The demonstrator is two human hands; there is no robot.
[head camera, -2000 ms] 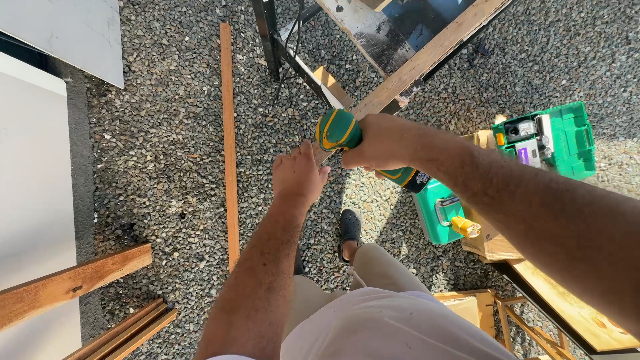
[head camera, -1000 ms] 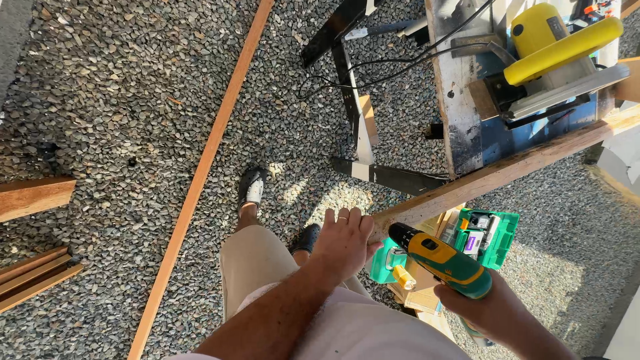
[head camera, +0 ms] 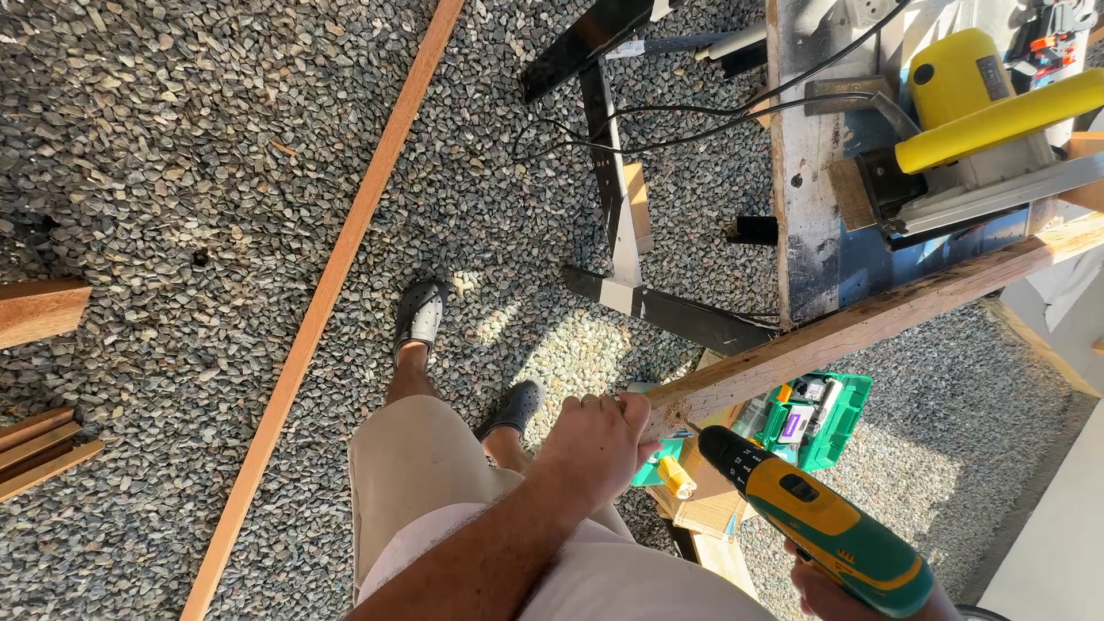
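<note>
My left hand (head camera: 595,444) grips the near end of a long wooden board (head camera: 828,341), with its fingers over the edge. The board runs up to the right along the edge of a paint-stained work table (head camera: 806,172). At lower right, my right hand (head camera: 824,591) holds a green and yellow cordless drill (head camera: 837,526) by its handle, mostly hidden under the drill body. The drill's thin bit (head camera: 690,424) points at the board's side, close to my left fingers, where wood shavings or a rough spot show. Whether the bit is in the wood I cannot tell.
A yellow circular saw (head camera: 975,112) lies on the table, its black cord (head camera: 673,110) looping off the edge. Black table legs (head camera: 681,319) reach over the gravel. An open green toolbox (head camera: 837,423) stands beyond the board. A long wooden strip (head camera: 332,285) lies left of my feet.
The drill, earlier at the board's end near both hands, is now at the board's side, with my left hand on the board end. The view has swung toward the saw and table.
</note>
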